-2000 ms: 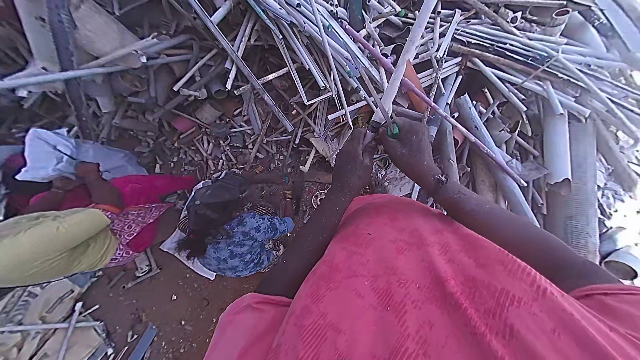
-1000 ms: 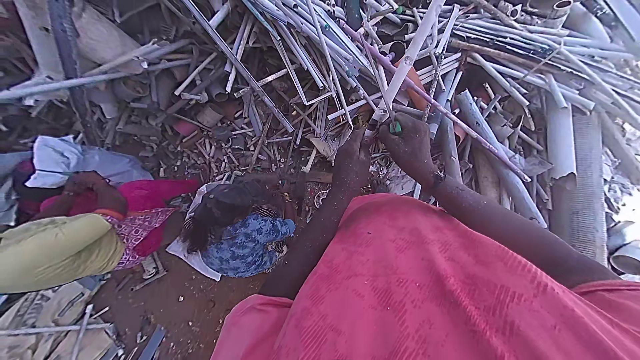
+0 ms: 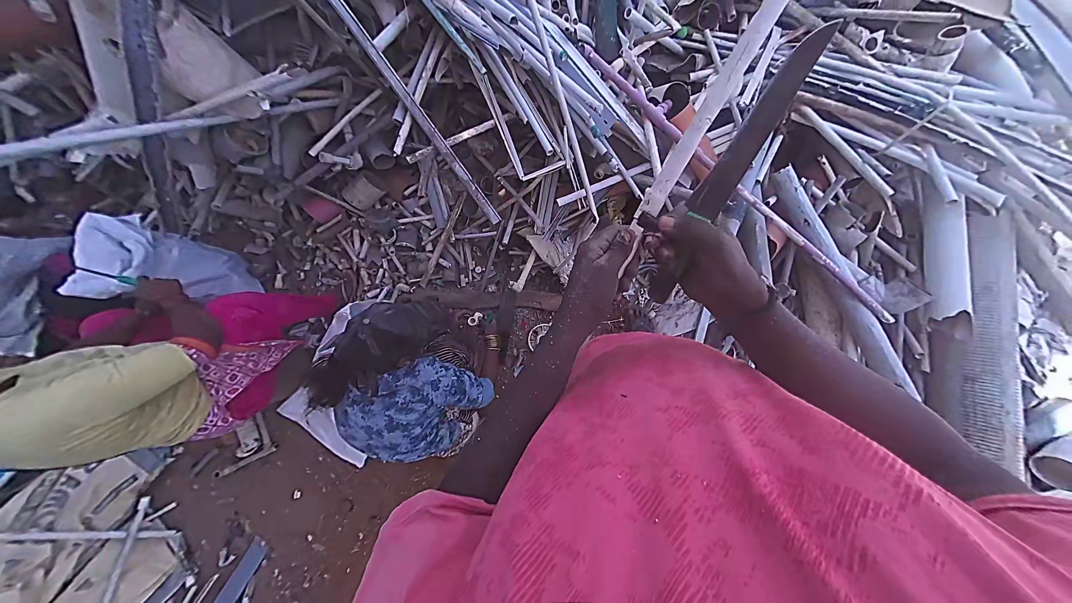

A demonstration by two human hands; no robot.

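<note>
My left hand [image 3: 603, 255] is closed around the lower end of a long white strip [image 3: 708, 105], likely plastic, which slants up to the right over the pile. Close beside it, my right hand [image 3: 708, 260] grips a large dark-bladed knife [image 3: 758, 126], its blade pointing up and right beside the strip. The knife's handle is mostly hidden by the fingers. A purple-pink pipe [image 3: 808, 247] lies behind my right hand and the knife.
A heap of pale pipes [image 3: 519, 84] spreads across the top and right. At the left are a person in blue patterned clothing [image 3: 402, 410] and another person in a yellow-green garment [image 3: 109, 402]. Flattened sacks [image 3: 92, 536] with offcuts lie lower left on brown ground [image 3: 310, 519].
The dark blade now stands out up and right from my right hand; it was not plain in the earlier frames. Both hands stay close together at the white strip.
</note>
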